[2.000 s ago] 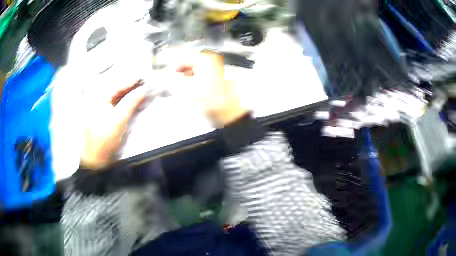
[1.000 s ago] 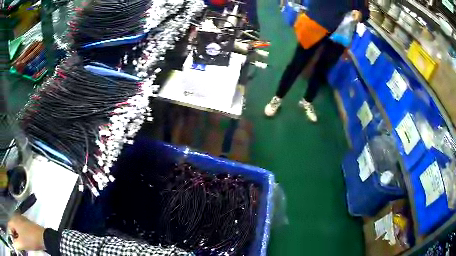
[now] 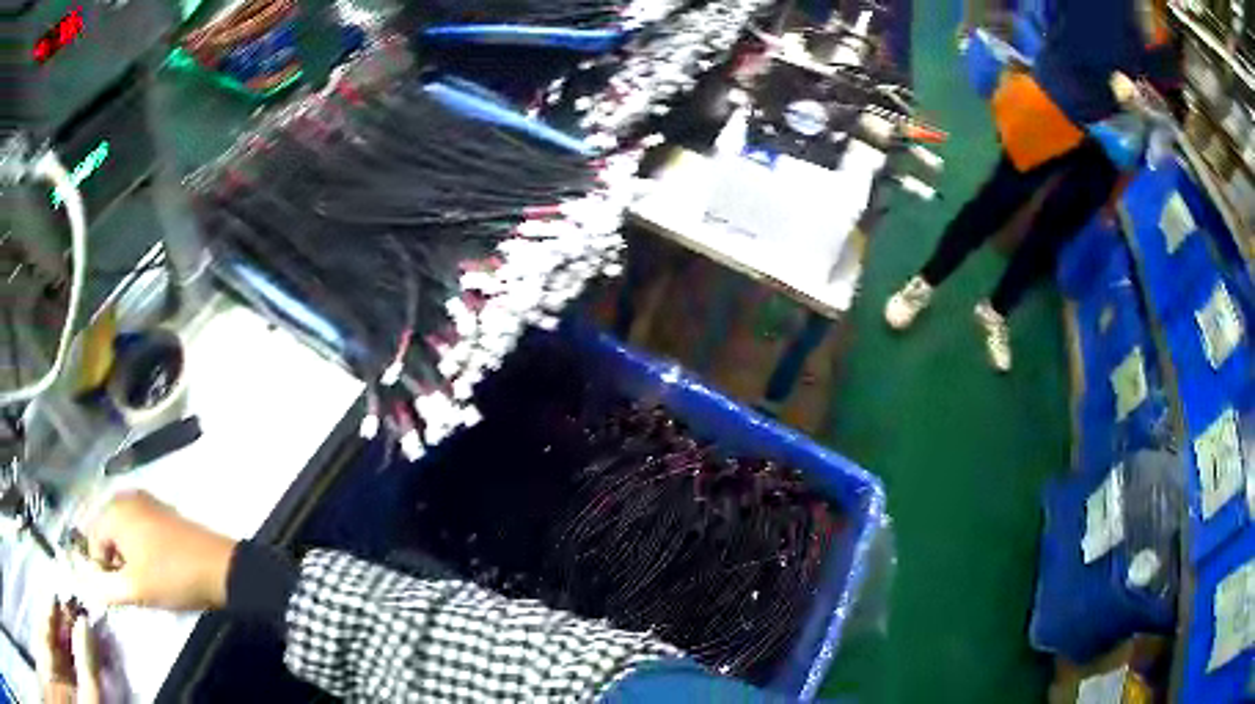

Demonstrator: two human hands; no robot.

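My right hand (image 3: pixel 154 550) is at the lower left over the white bench surface (image 3: pixel 275 413), fingers bent toward the soldering fixture (image 3: pixel 30 516). What its fingertips hold is too blurred to tell. My left hand (image 3: pixel 80 657) is mostly cut off by the lower left corner; only some fingers show, just below my right hand. A dark flat handle (image 3: pixel 154 446) lies near the round dark tin (image 3: pixel 146 371). A thick stack of black cables (image 3: pixel 413 193) with white plugs (image 3: pixel 530 282) lies beyond the mat.
A deep blue bin (image 3: pixel 771 426) full of loose leads stands right of the bench. A neighbouring table (image 3: pixel 757 220) carries papers and equipment. A person (image 3: pixel 1025 179) stands on the green floor (image 3: pixel 936 509). Blue bins (image 3: pixel 1115 550) line the right side. Grey controllers (image 3: pixel 83 83) are at upper left.
Since one second ago the view has turned back left, so the bench, cables and bin have shifted right. The fixture area, controllers and fingers of my left hand have come into view.
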